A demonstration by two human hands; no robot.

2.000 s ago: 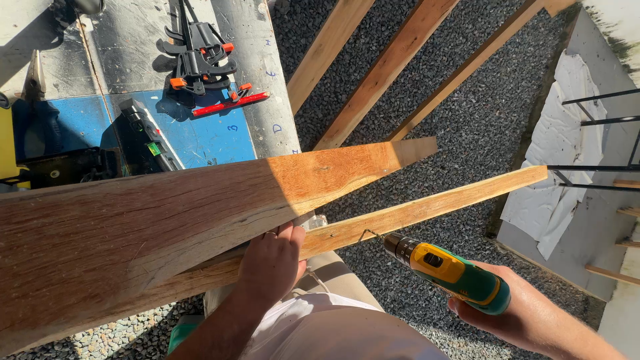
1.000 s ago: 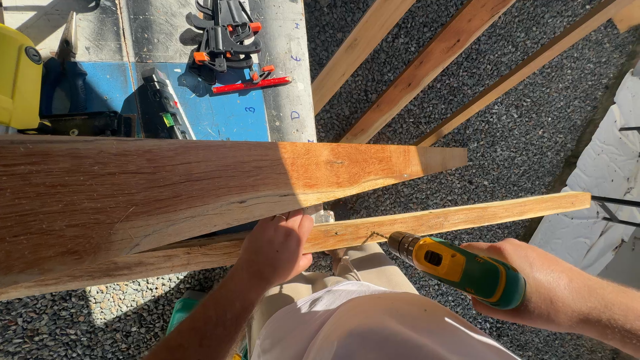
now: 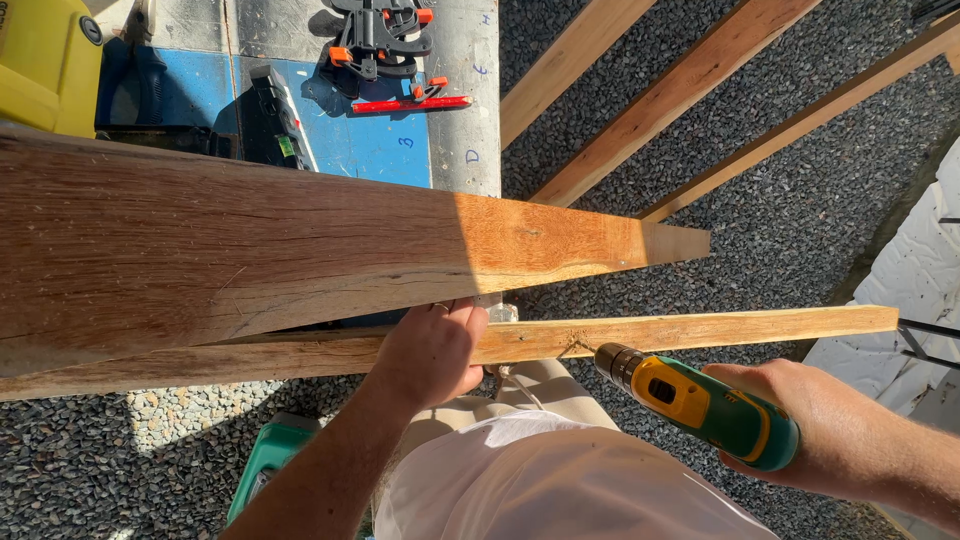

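Note:
My right hand [image 3: 780, 420] grips a green and yellow cordless drill [image 3: 697, 405], its chuck pointing left. The thin drill bit [image 3: 581, 345] meets the face of a narrow wooden batten [image 3: 697, 330], with wood shavings around that spot. Left of the bit, a small dark hole or screw shows in the batten. My left hand [image 3: 435, 352] is closed around the batten, fingers on its far side and thumb below. Just beyond lies a wide wooden board [image 3: 337, 247] that tapers to the right, partly in sunlight.
A worktable [image 3: 465, 142] holds black bar clamps [image 3: 379, 37], a red carpenter's pencil [image 3: 412, 104], a small spirit level [image 3: 283, 120], pliers [image 3: 135, 82] and a yellow case [image 3: 49, 60]. Several timber beams [image 3: 682, 97] stretch over gravel at the right. A green container [image 3: 274, 457] sits below.
The view has shifted. The bit stays at the batten, and shavings now show around it. Both hands keep their hold.

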